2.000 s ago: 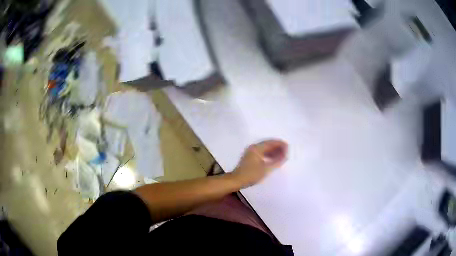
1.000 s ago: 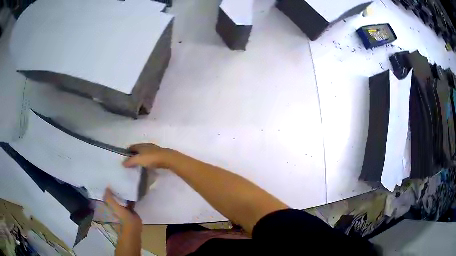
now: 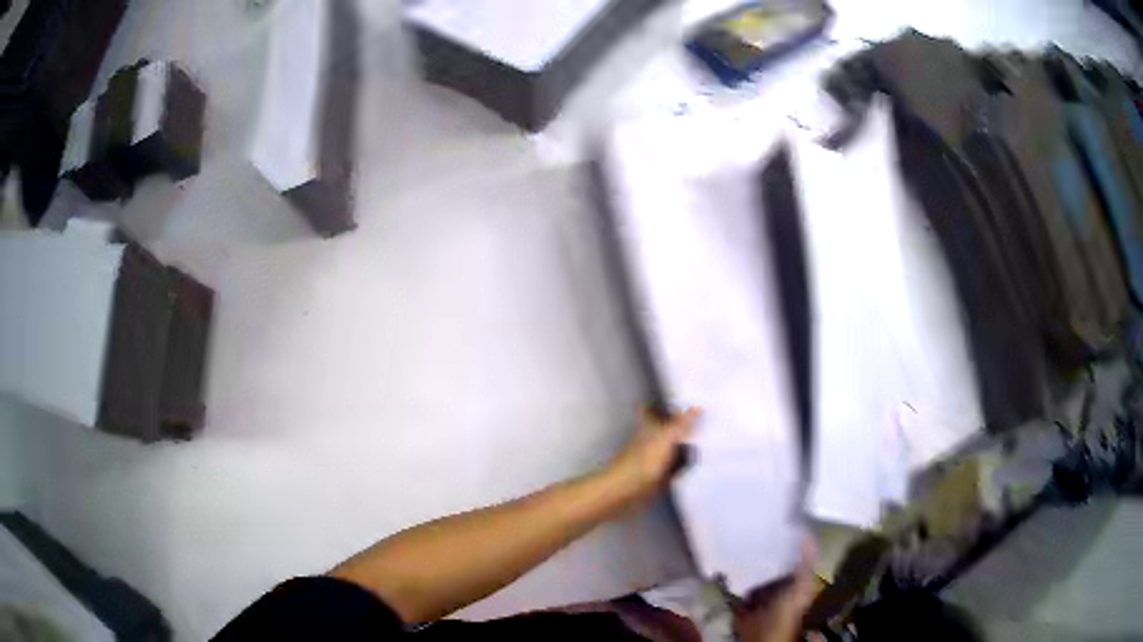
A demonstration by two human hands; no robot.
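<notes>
A long cut block (image 3: 721, 339) topped with white paper lies lengthwise at the right of the table, its dark side showing along the left edge. My left hand (image 3: 661, 449) is closed on its left edge, fingers partly hidden. My right hand (image 3: 780, 612) is at its near end, blurred and partly cut off by the bottom edge; it seems to hold the end. A second white-topped block (image 3: 852, 339) lies just right of it. Whether the held block touches the table cannot be told.
Dark cut panel stacks (image 3: 1003, 251) line the right side, some blue among them. A blue tray (image 3: 758, 35) stands at the far edge. Other papered blocks stand at far centre (image 3: 533, 88), upper left (image 3: 301, 126) and left (image 3: 157, 345). Offcuts (image 3: 959, 502) lie beyond the table edge at lower right.
The view has swung right. Both hands have brought the long papered block from the table's left side to beside the stacks at the right.
</notes>
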